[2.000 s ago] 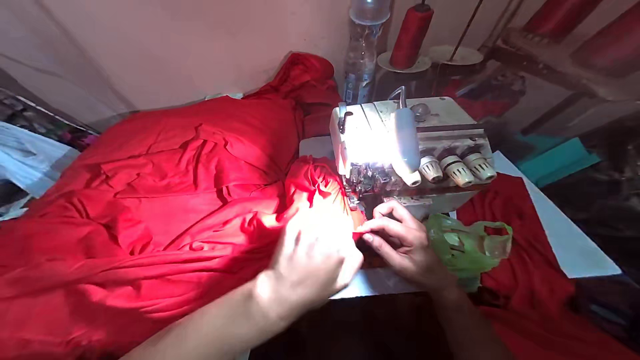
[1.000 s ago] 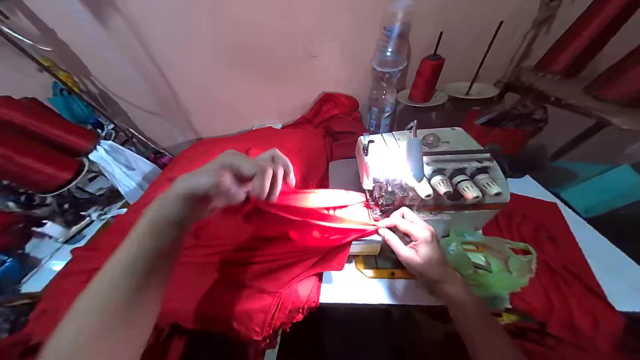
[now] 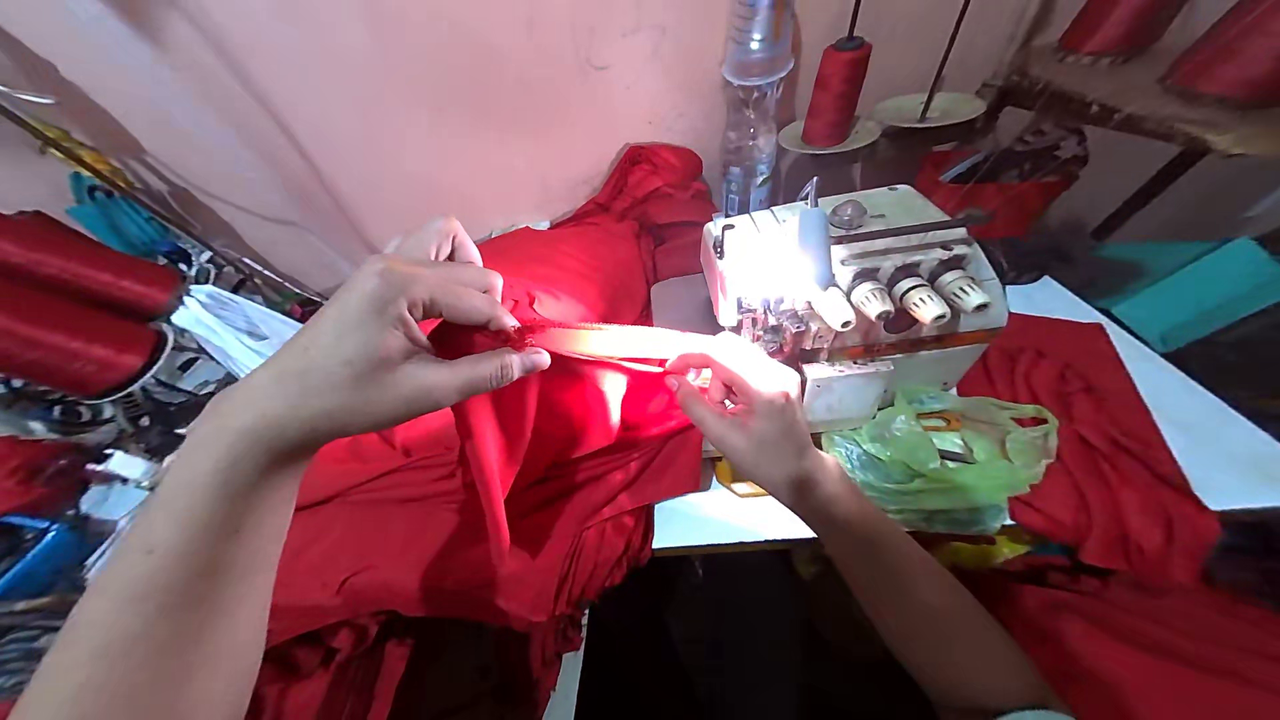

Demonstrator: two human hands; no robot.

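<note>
Between both hands, an edge of red fabric (image 3: 610, 345) is stretched in front of an overlock sewing machine (image 3: 860, 290). My left hand (image 3: 420, 330) pinches the gathered end of this edge between thumb and fingers. At the edge's other end, my right hand (image 3: 745, 405) grips the cloth close to the machine's lit needle area, where glare hides detail. The rest of the cloth hangs below and merges with a large heap of red fabric (image 3: 380, 540) on the left. A cone of red thread (image 3: 836, 95) stands behind the machine.
A green plastic bag (image 3: 940, 460) lies right of my right hand on the white table (image 3: 730, 520), with more red cloth (image 3: 1090, 430) beyond. A clear plastic bottle (image 3: 750, 150) stands behind the machine. Large red thread cones (image 3: 70, 310) are at the far left.
My left hand has moved away from the machine to the left, and the fabric edge, bunched at the machine two seconds ago, is now stretched out. My right hand stays near the machine.
</note>
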